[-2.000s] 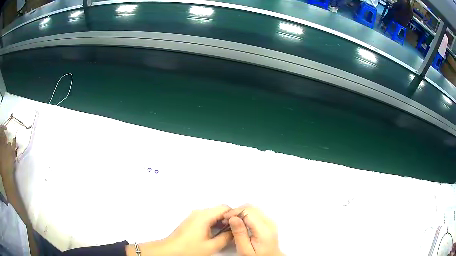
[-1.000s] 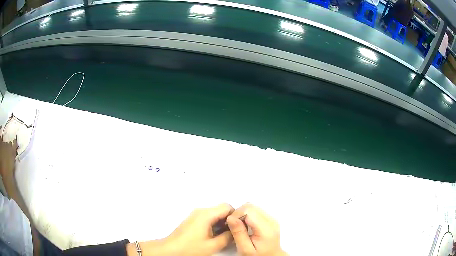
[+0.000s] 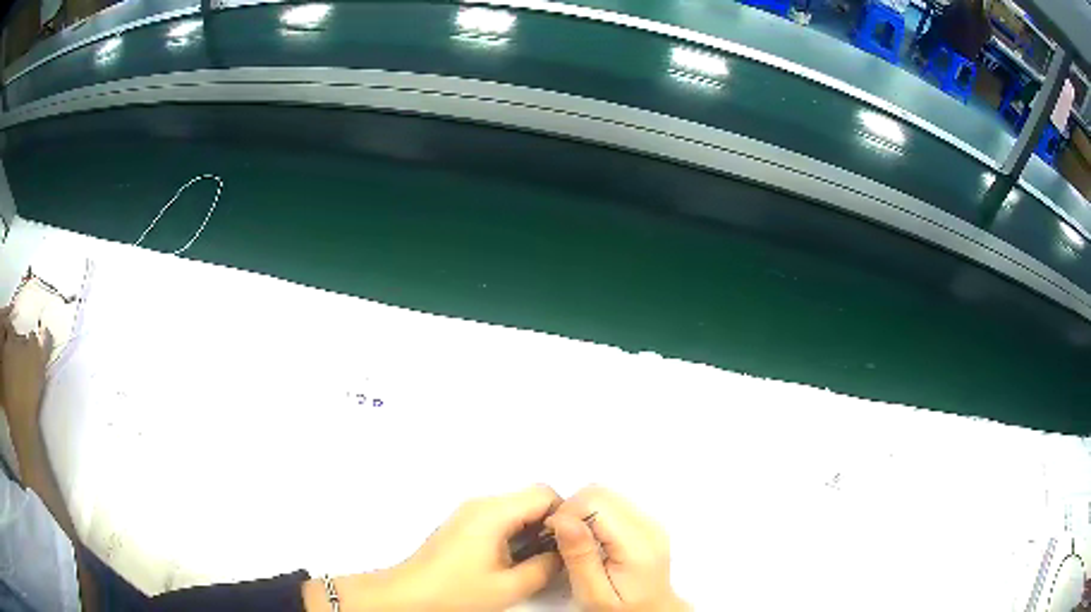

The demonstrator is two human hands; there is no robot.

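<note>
My left hand (image 3: 479, 552) and my right hand (image 3: 613, 552) are together at the bottom centre, fingertips touching, just over the white tabletop (image 3: 479, 430). They pinch a small dark, thin piece (image 3: 548, 534) between them. A fine dark tip shows at my right fingertips. The fingers hide most of the piece, so its shape cannot be told. My left wrist has a bracelet and a dark sleeve.
A dark green conveyor belt (image 3: 538, 275) with grey rails runs behind the table. A white cord loop (image 3: 201, 215) lies on it at the left. Another person's arm (image 3: 26, 395) is at the left edge, beside dark wires. A pale looped part (image 3: 1062, 586) is at the lower right.
The white cord loop has moved right along the belt. My hands stay in place, with only a slight shift of the fingers.
</note>
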